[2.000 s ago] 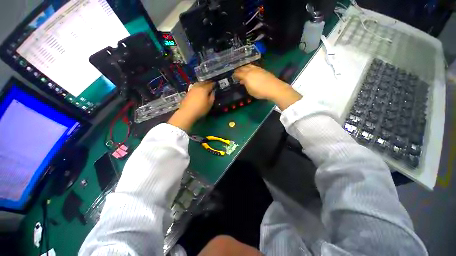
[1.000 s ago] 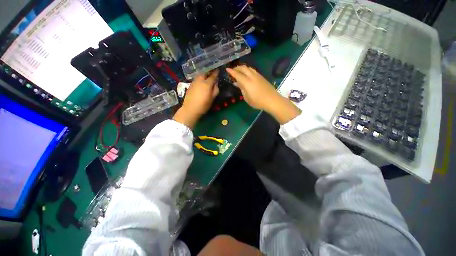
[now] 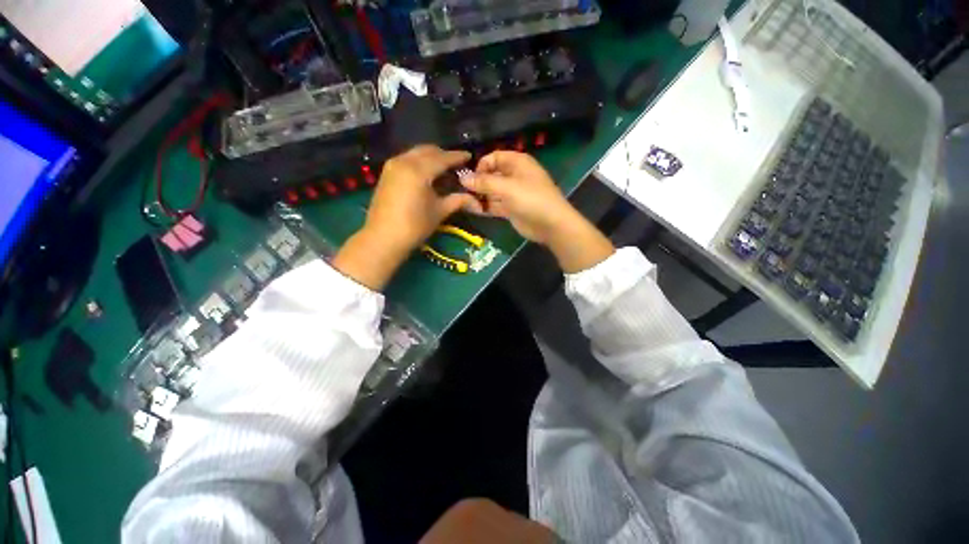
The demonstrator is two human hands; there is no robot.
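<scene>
My left hand (image 3: 409,202) and my right hand (image 3: 517,197) meet in front of the black test fixture (image 3: 340,179). Their fingertips hold a small part (image 3: 465,173) between them, mostly hidden by the fingers. The long-nose pliers (image 3: 459,255) lie on the green mat just below my hands, yellow-and-black handles showing, jaws hidden. The fixture has a row of red lights. One clear block (image 3: 303,119) is on its left and a raised clear block (image 3: 508,26) on its right. White crumpled tissue (image 3: 403,84) lies between them.
The clear blister tray (image 3: 228,303) is partly under my left forearm. A pink piece (image 3: 184,232) and smartphone (image 3: 149,278) lie left. At right, a white surface (image 3: 627,159) holds a dark module (image 3: 661,160) and a tray of dark modules (image 3: 818,213).
My hands have come back from the fixture towards me and now meet over its front edge, with a small part between the fingers. The view has shifted, and the fixture's right station is uncovered.
</scene>
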